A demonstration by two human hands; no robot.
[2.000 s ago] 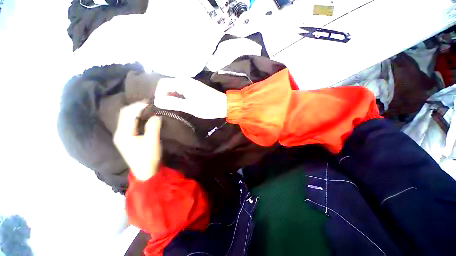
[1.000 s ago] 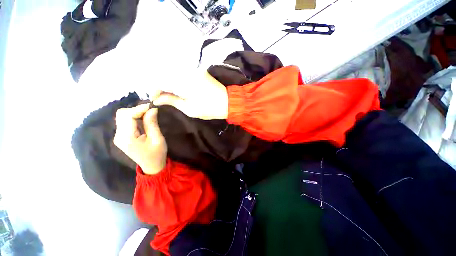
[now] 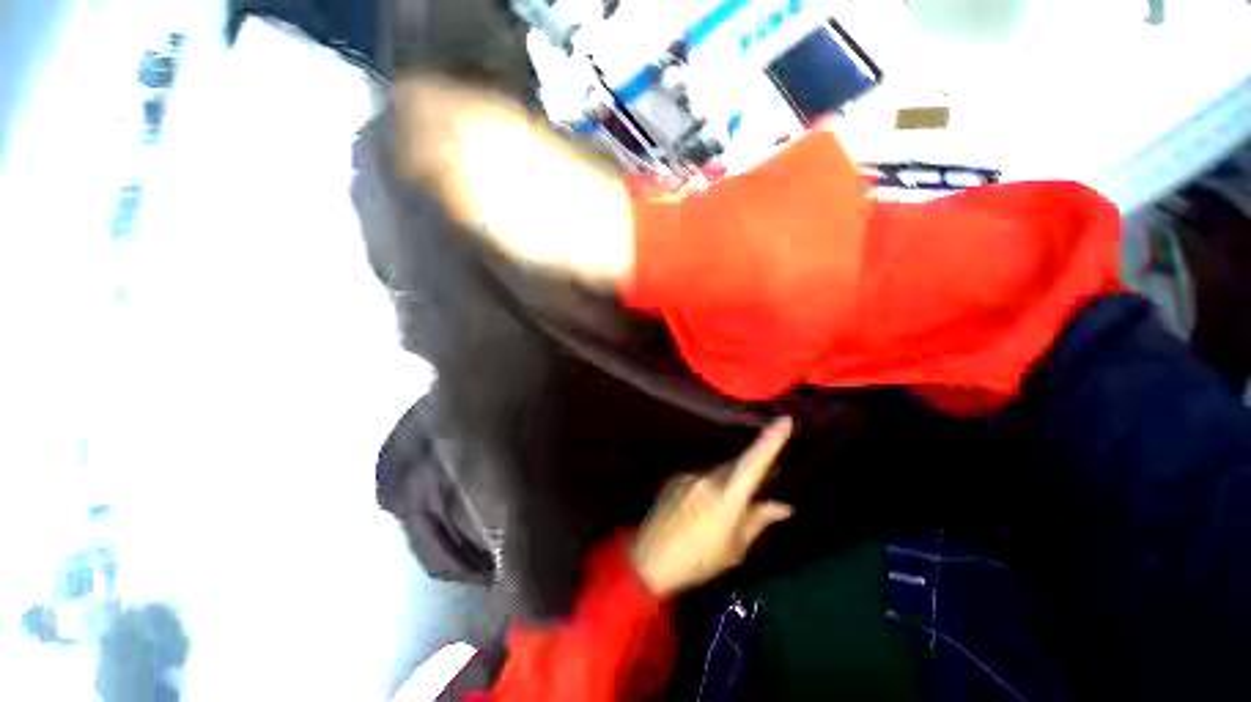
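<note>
The dark brown garment (image 3: pixel 549 453) is stretched from the upper left down over my lap, with a long curved edge across it. A short toothed line, like a zipper (image 3: pixel 499 549), shows at its lower left. My right hand (image 3: pixel 515 185) is blurred at the upper left, its fingers closed around the raised cloth; the fingertips are unclear. My left hand (image 3: pixel 713 521) lies low over the cloth, index finger extended to the curved edge and thumb apart, gripping nothing visible.
The white and blue sewing machine (image 3: pixel 672 103) is at the top centre. A black rectangle (image 3: pixel 823 69) and a tan square (image 3: pixel 922 118) lie on the white table (image 3: pixel 1056 82). Black thread snips (image 3: pixel 933 176) are partly behind my right sleeve. Dark bundled cloth (image 3: pixel 1214 254) is at the far right.
My hands were together at the garment's edge and are now apart: the right moved up with cloth, the left moved down and right and opened. The garment is pulled longer, and the view has shifted.
</note>
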